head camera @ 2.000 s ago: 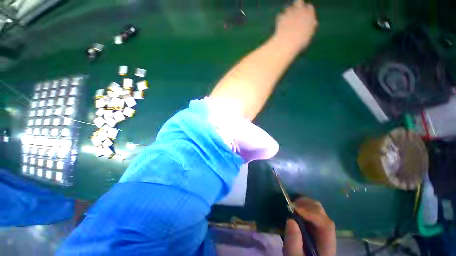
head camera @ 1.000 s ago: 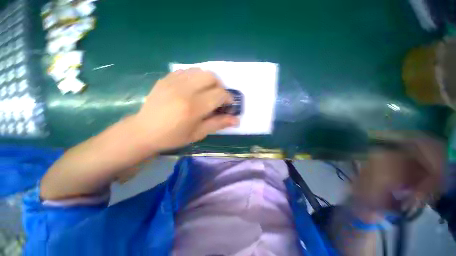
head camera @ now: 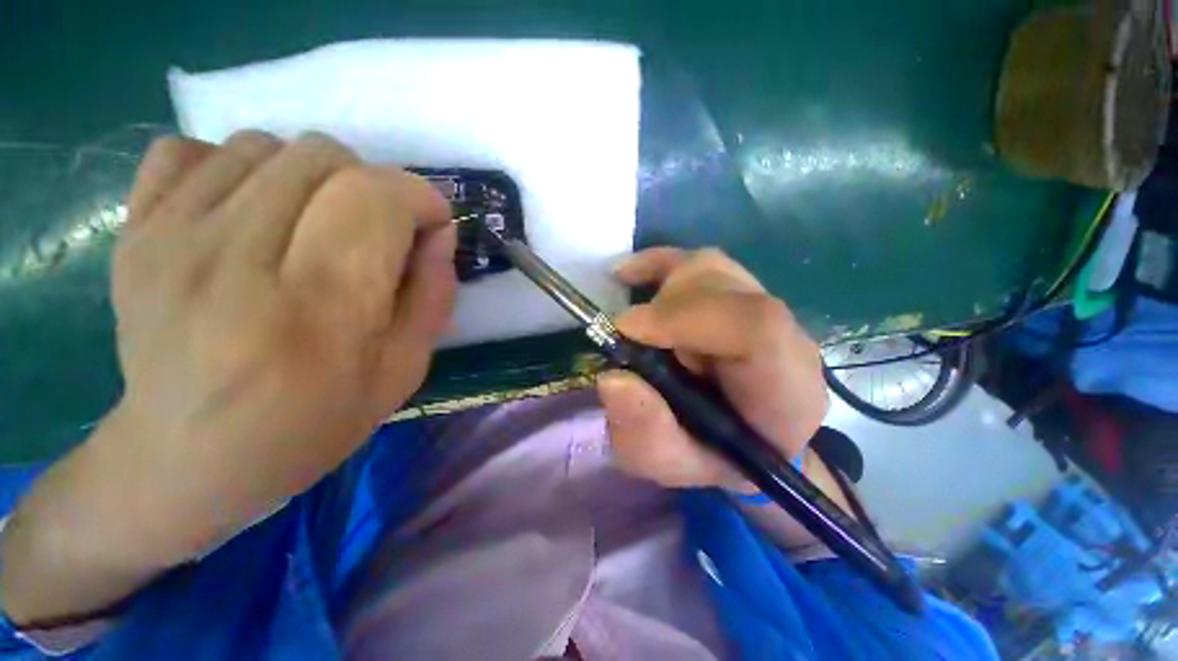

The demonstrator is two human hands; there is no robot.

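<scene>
A small black open housing (head camera: 488, 200) with a circuit board and metal spots lies on the white foam pad (head camera: 575, 129). My left hand (head camera: 278, 284) is over the housing's left part and pinches a very thin wire, probably solder, whose end reaches over the board. My right hand (head camera: 717, 362) holds the soldering iron (head camera: 723, 433) by its black handle, with the silver barrel pointing up and left. The iron's tip is at the board, beside the wire end. My left fingers hide part of the housing.
A round brown-yellow holder (head camera: 1057, 110) stands at the upper right on the green bench (head camera: 827, 78). A black cable and a yellow wire run near the right edge. Below the worn bench edge are a spoked wheel (head camera: 904, 375) and blue items on the floor side.
The view is closer to the pad. My right hand has come in from the right with the iron, its tip now at the board. My left hand now holds the thin wire over the housing.
</scene>
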